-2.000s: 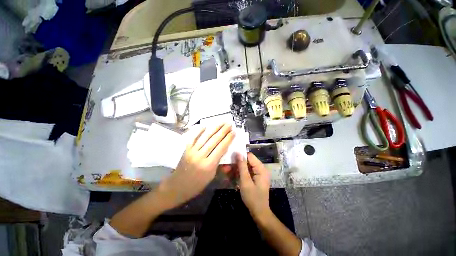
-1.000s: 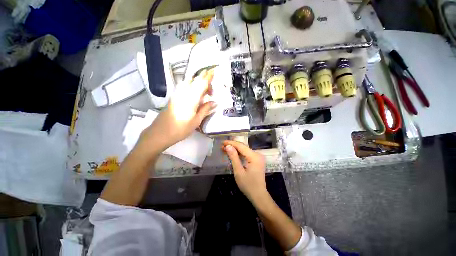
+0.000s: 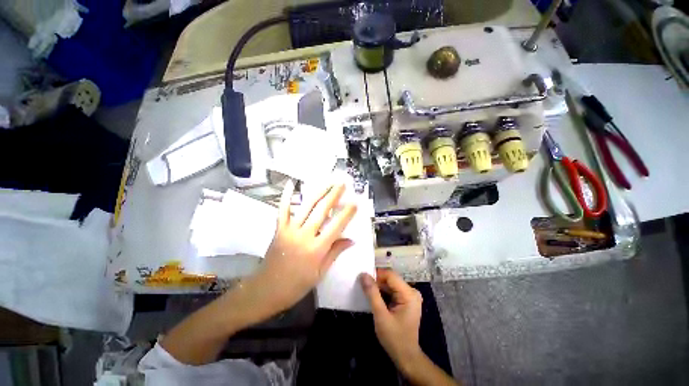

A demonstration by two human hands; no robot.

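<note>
A white fabric piece (image 3: 346, 275) lies lengthwise from the needle area (image 3: 361, 162) of the overlock machine (image 3: 476, 83) past the table's front edge. My left hand (image 3: 306, 237) lies with spread fingers on its upper part. My right hand (image 3: 397, 305) pinches its lower right edge between thumb and finger. A stack of white cut pieces (image 3: 233, 225) lies left of my left hand. Sewn white pieces (image 3: 189, 157) lie behind, partly under the lamp (image 3: 236, 134).
Four cream tension dials (image 3: 444, 152) stand on the machine. Red-and-green scissors (image 3: 574, 185) and red-handled pliers (image 3: 616, 143) lie to the right. A tool recess (image 3: 572, 237) is at the right front. Large white fabric (image 3: 57, 264) hangs far left.
My left hand has moved from behind the foot back to the front and now rests on a fabric piece. My right hand has moved lower and holds that piece's edge.
</note>
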